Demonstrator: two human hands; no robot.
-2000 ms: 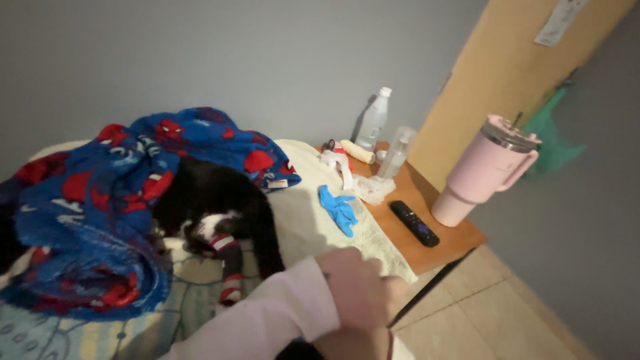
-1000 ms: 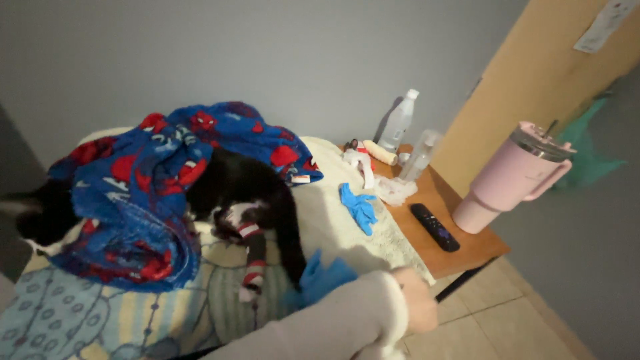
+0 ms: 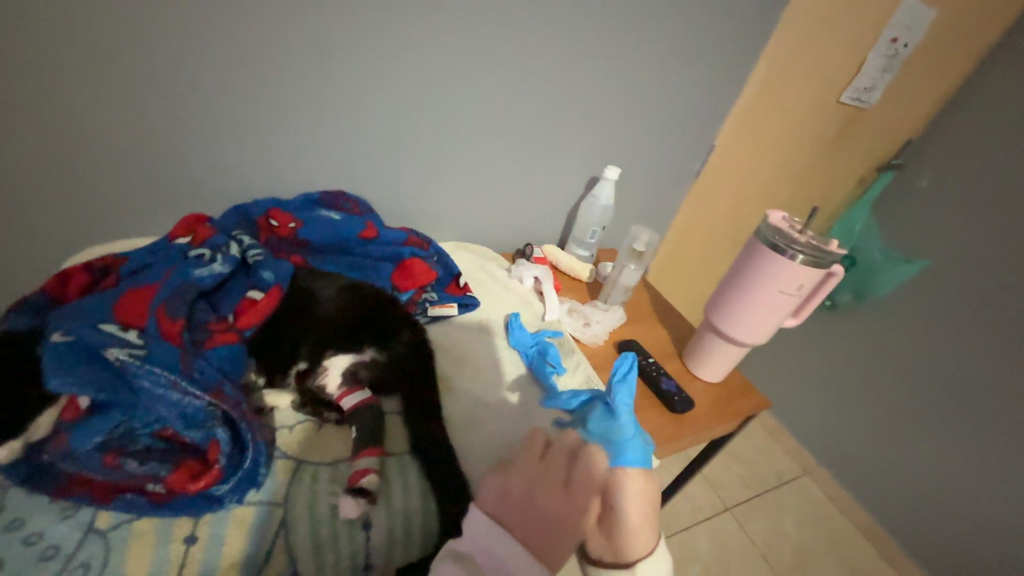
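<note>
My right hand point(image 3: 612, 436) wears a blue disposable glove; its fingers are spread, one pointing up and others left. Bare, my left hand point(image 3: 544, 488) curls against the gloved hand near the wrist; its fingertips are partly hidden, so its grip is unclear. Another blue glove point(image 3: 536, 344) lies crumpled on the pale bedding just beyond. To the left, a black-and-white cat point(image 3: 344, 312) lies partly under a blue and red fleece blanket point(image 3: 144, 344), its head hidden. A red, white and dark striped wrap point(image 3: 366, 436) covers one of its legs.
On the wooden table point(image 3: 680, 436) stand a pink tumbler point(image 3: 748, 300), a clear plastic bottle point(image 3: 594, 216) and a clear spray bottle point(image 3: 628, 268). A black remote point(image 3: 656, 376), crumpled plastic point(image 3: 592, 320) and a cream roll point(image 3: 568, 262) lie there. A green bag point(image 3: 876, 248) hangs at right.
The gloved hand now shows fully beyond my bare left hand; one second ago blue glove material showed lower left, behind the sleeve. The cat's head end showed more at the left then.
</note>
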